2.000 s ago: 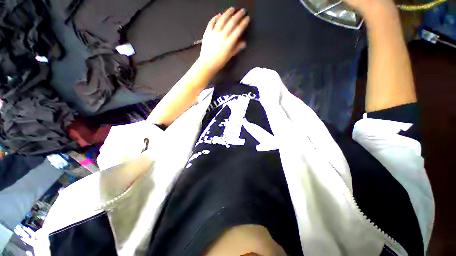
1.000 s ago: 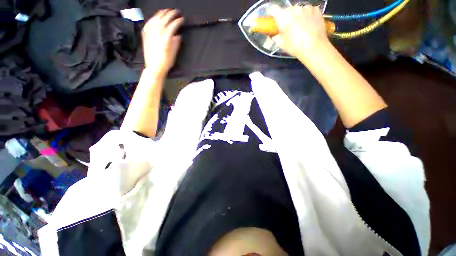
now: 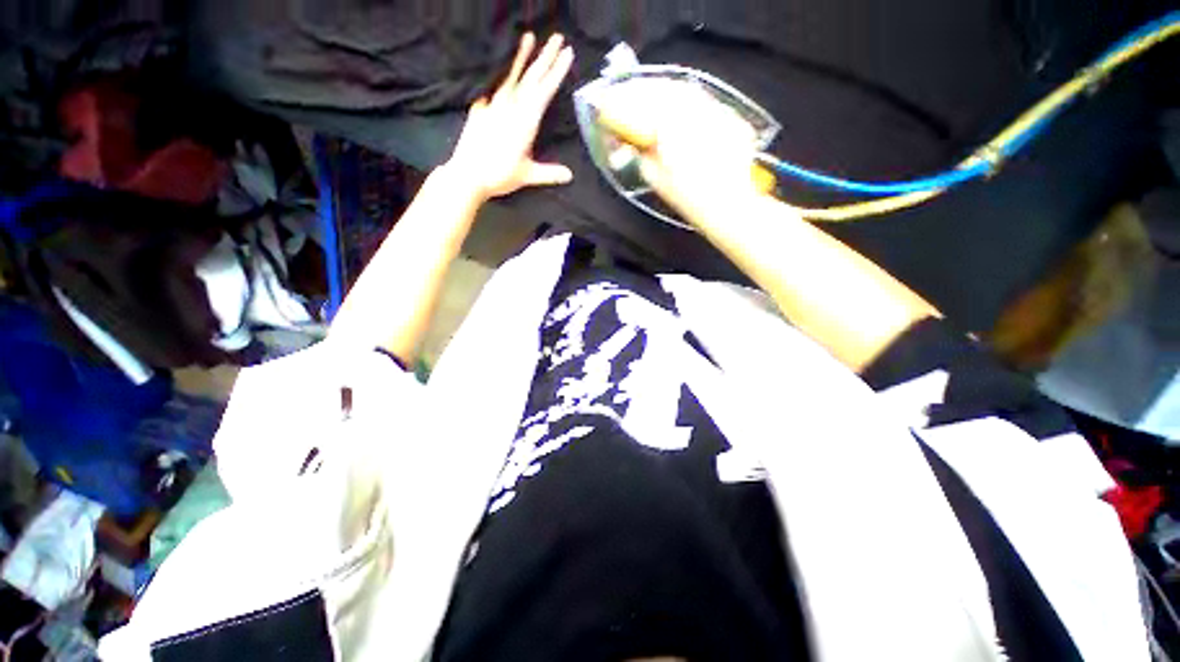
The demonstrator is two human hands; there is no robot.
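Observation:
A dark garment [image 3: 802, 78] lies on the pressing table, its outline hard to tell from the dark cover. My right hand [image 3: 686, 136] is closed around the handle of the steam iron [image 3: 630, 181], whose pale-rimmed pointed plate rests on the dark cloth. Blue and yellow lines run from the iron to the upper right. My left hand [image 3: 511, 129] lies with fingers spread on the cloth just left of the iron, holding nothing. A small white label [image 3: 621, 57] shows at the iron's upper left edge.
Crumpled dark cloth [image 3: 349, 52] lies at the upper left. Below it are a red piece [image 3: 136, 149], white cloth [image 3: 252, 285] and blue items [image 3: 78, 401]. A yellow-brown block [image 3: 1074, 291] and a pale grey surface [image 3: 1126, 362] are at the right.
The iron came in from the upper right in my right hand and now sits near my left hand. The view has shifted, and my left hand has opened its fingers wider.

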